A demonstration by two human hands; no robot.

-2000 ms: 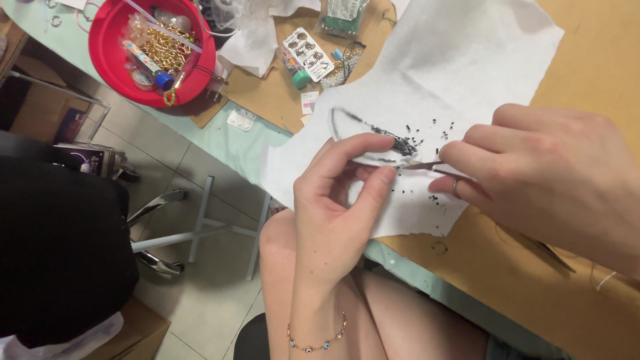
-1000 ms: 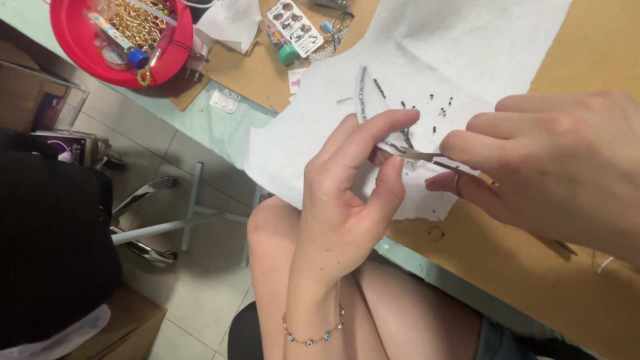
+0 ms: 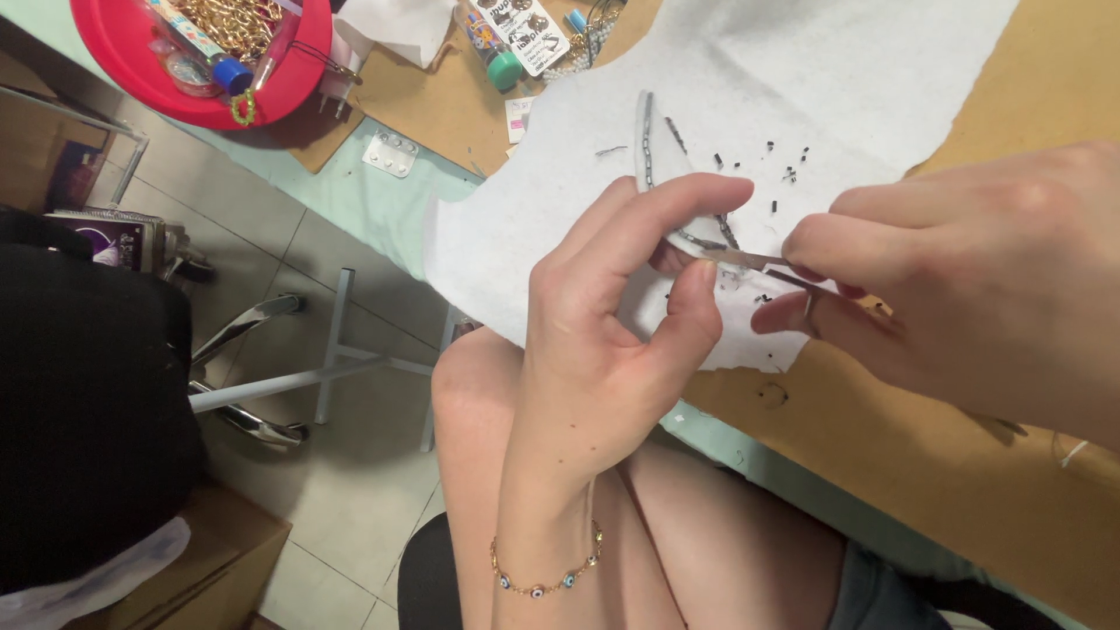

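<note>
Between the thumb and fingers of my left hand (image 3: 626, 289) is a white fabric piece (image 3: 669, 166) with a line of dark beads sewn near its curved edge. My right hand (image 3: 954, 271) grips small metal scissors (image 3: 752, 259), their blades parted and one tip at the edge of the piece beside my left thumb. The scissors' handles are mostly hidden by my fingers. Loose black beads (image 3: 790, 175) lie scattered on the white cloth (image 3: 577, 131) under and beyond my hands.
A red bowl (image 3: 101, 74) with gold chain and tubes stands at the upper left. Near it are a green-capped tube (image 3: 503, 70), a printed card (image 3: 534, 39) and a blister pack (image 3: 390, 153). Brown board (image 3: 875, 437) covers much of the table; a black chair (image 3: 87, 394) stands at left.
The beaded piece has turned between my hands, and its curved edge shows more than two seconds ago. The scissors' blades are wider apart than before. The view has shifted somewhat.
</note>
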